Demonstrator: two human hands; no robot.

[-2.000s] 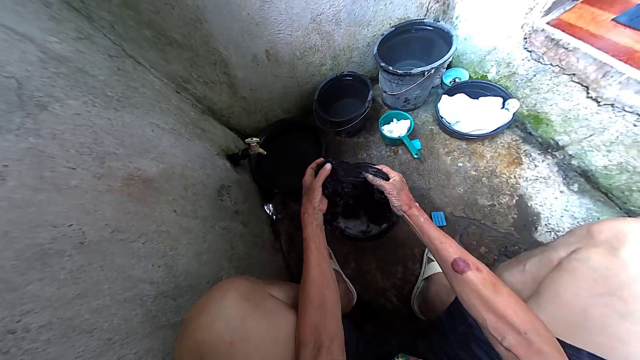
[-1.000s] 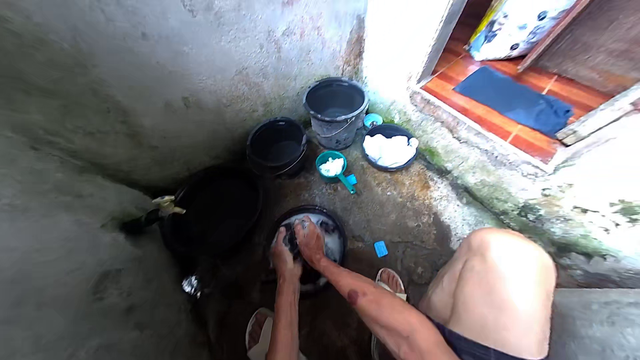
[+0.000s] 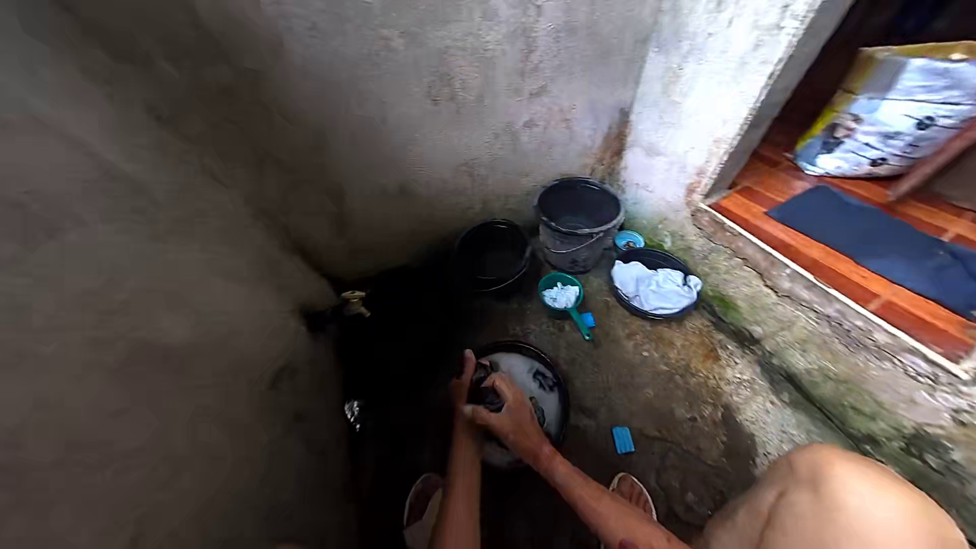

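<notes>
A round black basin (image 3: pixel 560 427) on the wet ground holds whitish, sudsy water with dark cloth in it. Over its left side, my left hand (image 3: pixel 462 385) and my right hand (image 3: pixel 512 419) grip a bunched dark cloth (image 3: pixel 485 387) between them. Its lower part is hidden by my fingers. A blue bar (image 3: pixel 623 440), seemingly laundry soap, lies on the ground right of the basin. Beyond the basin stands a green dipper (image 3: pixel 581 324) with white material inside, a small blue piece beside its handle.
A grey bucket (image 3: pixel 577 248), a black bucket (image 3: pixel 493 259), a small blue bowl (image 3: pixel 629 240) and a black basin (image 3: pixel 619 301) with white cloth (image 3: pixel 657 287) stand behind. A brass tap (image 3: pixel 354 303) juts from the left wall. A raised tiled doorway (image 3: pixel 823 252) is at right.
Both hands held dark cloth at the basin's far rim two seconds ago; they are now over its left side with cloth bunched between them. The view has swung towards the doorway.
</notes>
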